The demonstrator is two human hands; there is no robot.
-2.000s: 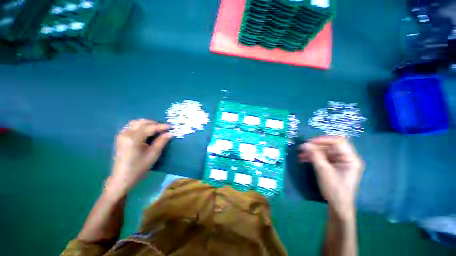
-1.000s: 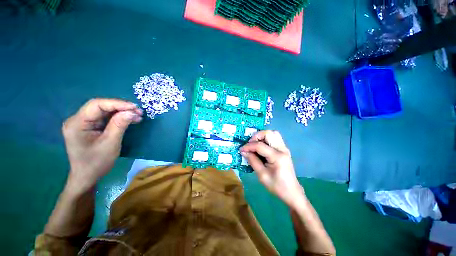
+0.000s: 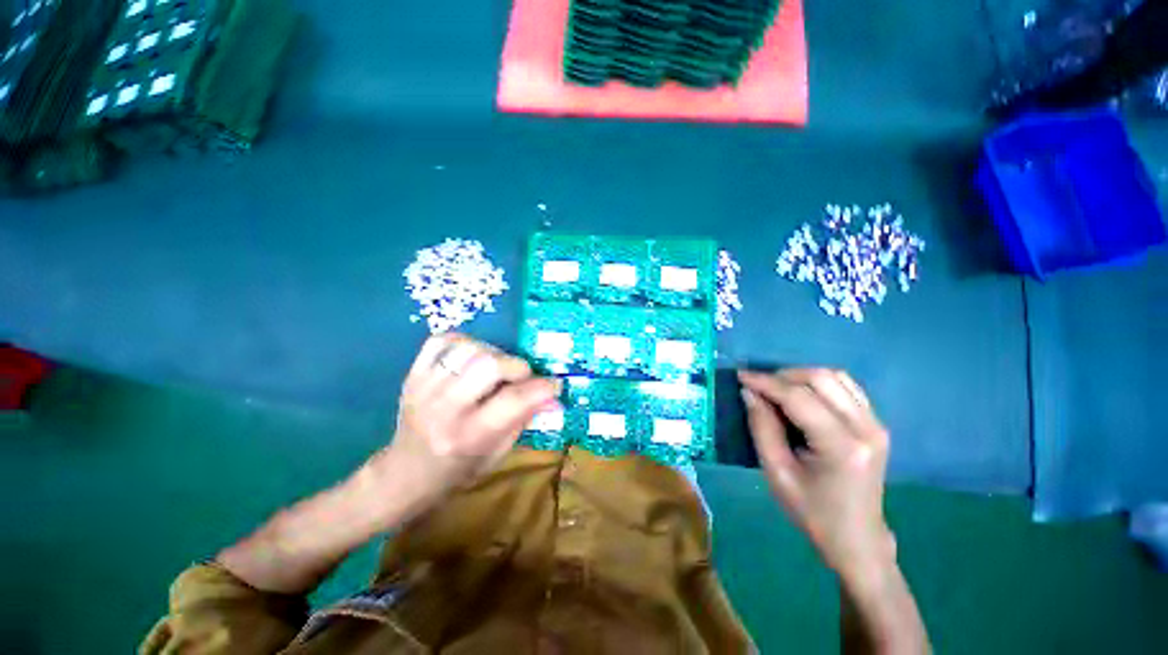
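Note:
The green PCB panel (image 3: 643, 307) lies flat on the mat in front of my body, with nine white patches in rows of three. My left hand (image 3: 468, 403) is over the panel's lower left edge, thumb and forefinger pinched; whether a component is between them is too small to tell. My right hand (image 3: 820, 448) is just right of the panel's lower right edge, fingertips close together; its content cannot be made out. The left component pile (image 3: 454, 283) lies left of the panel, the right component pile (image 3: 852, 260) to the right. A small strip of components (image 3: 726, 288) lies against the panel's right edge.
A tall PCB stack (image 3: 666, 39) stands on a red-pink pad (image 3: 532, 77) beyond the panel. Side PCB stacks (image 3: 141, 77) lean at the far left. A blue bin (image 3: 1073, 192) is at the right, with clear plastic bags (image 3: 1050, 39) beyond it. A red object (image 3: 18, 375) is at the left edge.
My left hand has moved from beside the left pile to the panel's lower left edge. My right hand has moved off the panel to its right. The camera view has shifted.

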